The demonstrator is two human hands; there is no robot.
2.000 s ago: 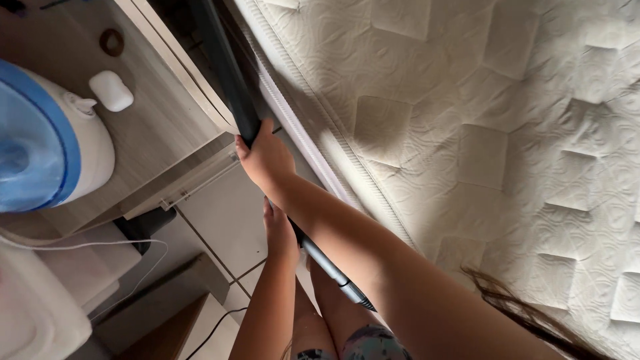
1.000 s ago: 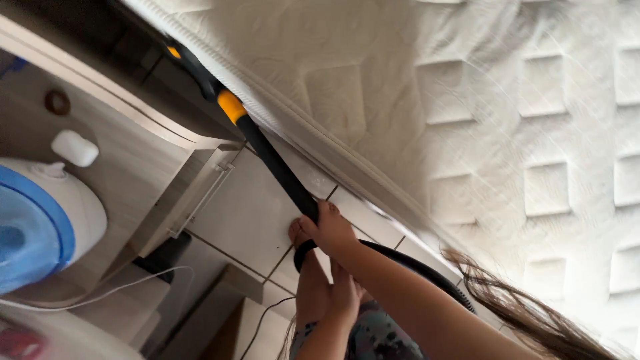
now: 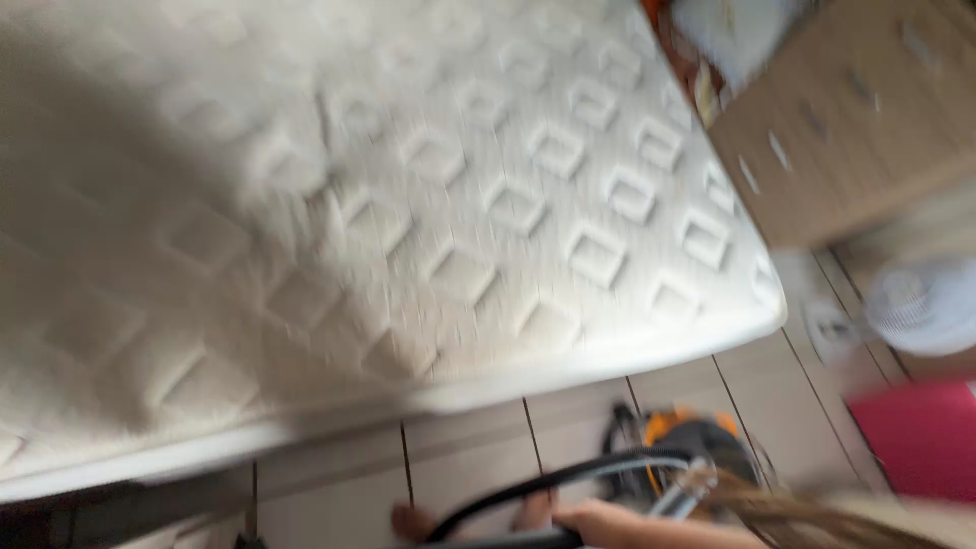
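Note:
At the bottom edge of the blurred head view, my right hand is closed around a black vacuum cleaner tube. My left hand is out of view. A black flexible hose arches above my right hand toward an orange and black vacuum cleaner on the tiled floor. Beside the hose's right end is a shiny metallic-looking tube, smeared by motion. A quilted white mattress fills most of the view, with shadow over its left part.
Bare feet stand on the tiled floor below the mattress edge. Wooden drawers are at upper right. Below them are a round white fan-like object and a pink object. Long hair hangs at lower right.
The view has swung far toward the mattress corner, bringing the vacuum cleaner body and drawers into sight. My left hand, seen earlier near the tube, has left the view.

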